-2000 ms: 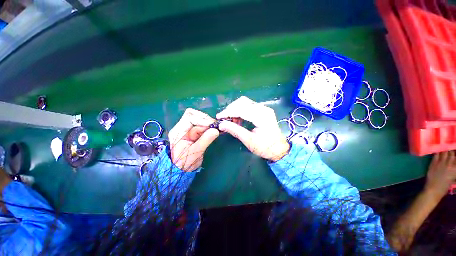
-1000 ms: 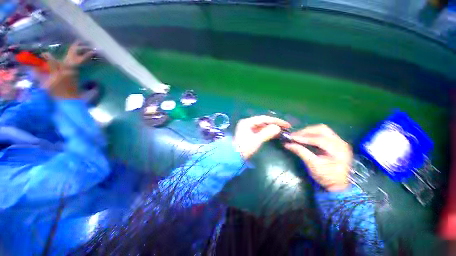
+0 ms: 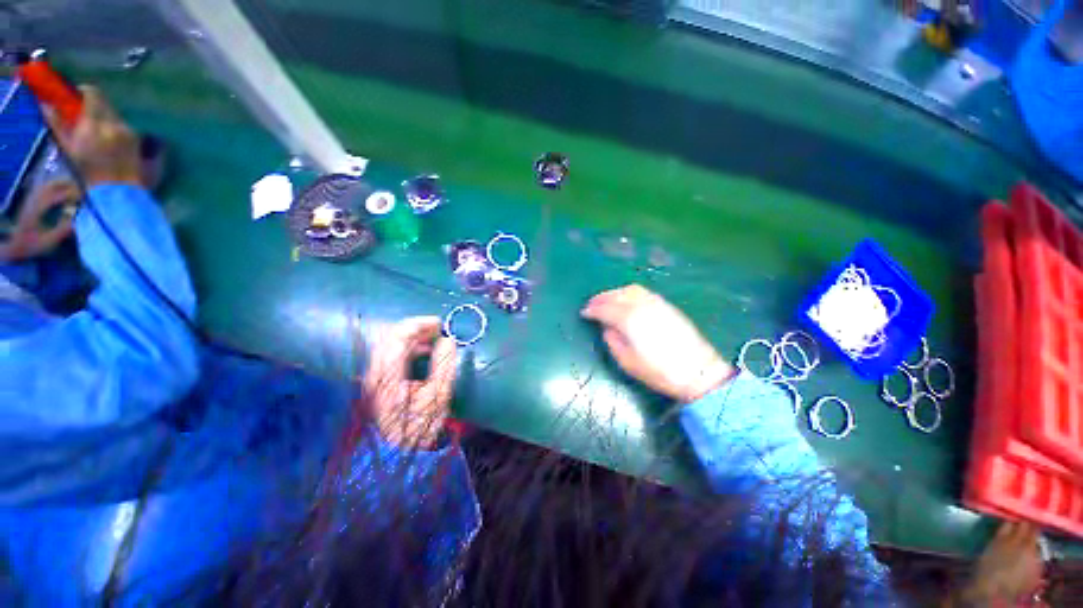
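My left hand [image 3: 410,382] is low at centre-left, thumb and index fingertip close together at the left edge of an open silver ring [image 3: 464,323]; whether they grip it is not clear. My right hand [image 3: 659,341] is over the bench right of centre, fingers loosely extended, with nothing visible in it. A dark round watch case (?) [image 3: 551,170] lies alone farther up the bench. Several similar dark bodies [image 3: 477,271] lie together above my left hand, beside another silver ring [image 3: 506,252].
The blue box [image 3: 899,315] of white rings stands right, with loose rings [image 3: 833,417] around it. Red trays [image 3: 998,356] are at far right. A black dish [image 3: 344,244], green spool [image 3: 403,228] and metal post [image 3: 279,101] are left. A neighbour holds an orange tool [image 3: 50,93].
My hands, together around a small dark object before, are now apart and that object is out of them. A dark round body now shows alone farther up the bench. The camera view has shifted.
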